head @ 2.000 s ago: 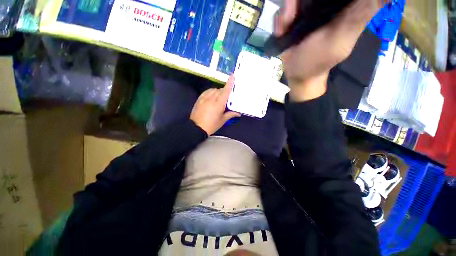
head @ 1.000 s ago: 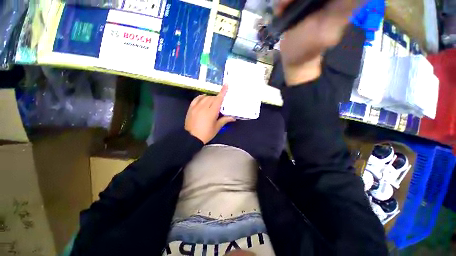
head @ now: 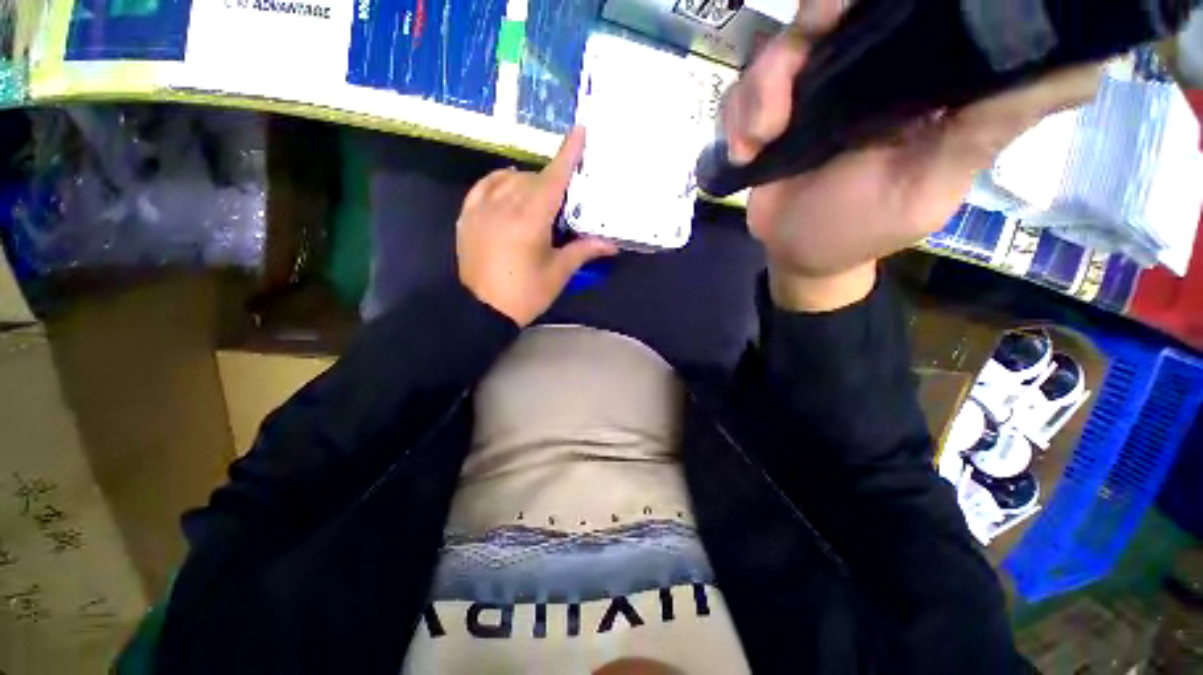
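Observation:
A white rectangular housing (head: 636, 143) with rounded corners lies at the bench's front edge, partly over my lap. My left hand (head: 519, 235) holds its left side, index finger along the edge and thumb at the lower corner. My right hand (head: 858, 178) grips a long black electric screwdriver (head: 897, 86), slightly blurred. Its tip end is at the right edge of the housing; whether it touches cannot be told. A silver metal fixture (head: 712, 24) stands behind the housing.
Bosch-printed sheets (head: 271, 50) cover the bench. Stacked white plates (head: 1115, 158) sit at right. Below right are white lamp units (head: 1005, 429) in a carton and a blue crate (head: 1115, 462). Clear plastic bags (head: 145, 198) hang at left, above cartons (head: 79, 488).
My right hand and the screwdriver have come lower and nearer, with the tip end now beside the housing. The view has shifted, so the bench sits higher. My left hand still holds the housing.

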